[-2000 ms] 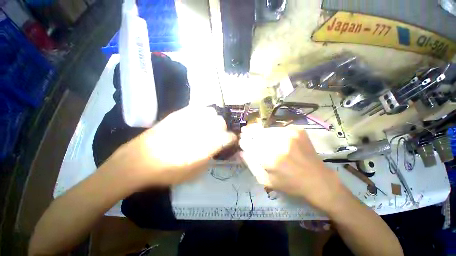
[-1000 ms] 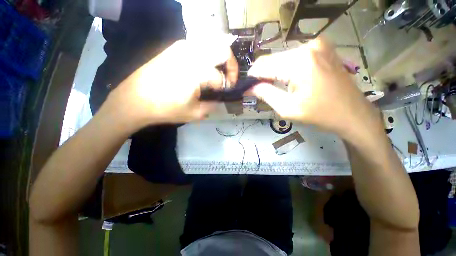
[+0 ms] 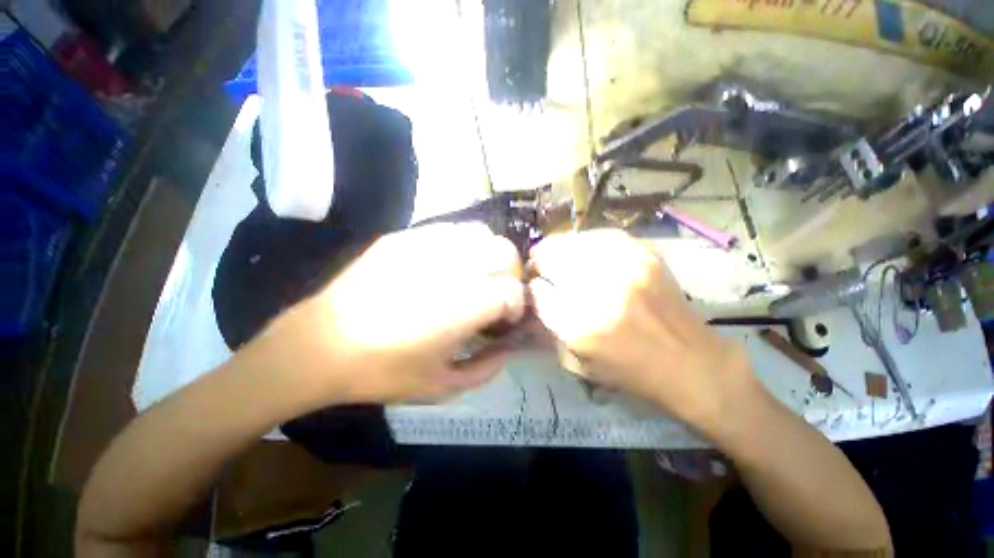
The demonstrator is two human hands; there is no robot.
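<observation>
My left hand [image 3: 436, 305] and my right hand [image 3: 610, 305] are close together just in front of the needle area [image 3: 523, 218] of the cream sewing machine [image 3: 654, 65]. Both are pale from the lamp glare. The fingers close on a black fabric piece [image 3: 480, 347], which shows only in small dark parts between and under them. Most of it is hidden by the hands. A pile of black garment pieces [image 3: 273, 278] lies at the left of the white table and hangs over its front edge.
A white lamp tube [image 3: 297, 120] stands over the pile. A pink-handled tool [image 3: 698, 227] lies on the machine bed. A brown-handled tool [image 3: 794, 355] and a tan card scrap [image 3: 875, 384] lie at the right. Blue crates [image 3: 55, 142] stand at far left.
Since one second ago, the view has tilted up. Both hands with the black fabric have moved together, close to the needles; earlier the fabric was stretched between them in plain view.
</observation>
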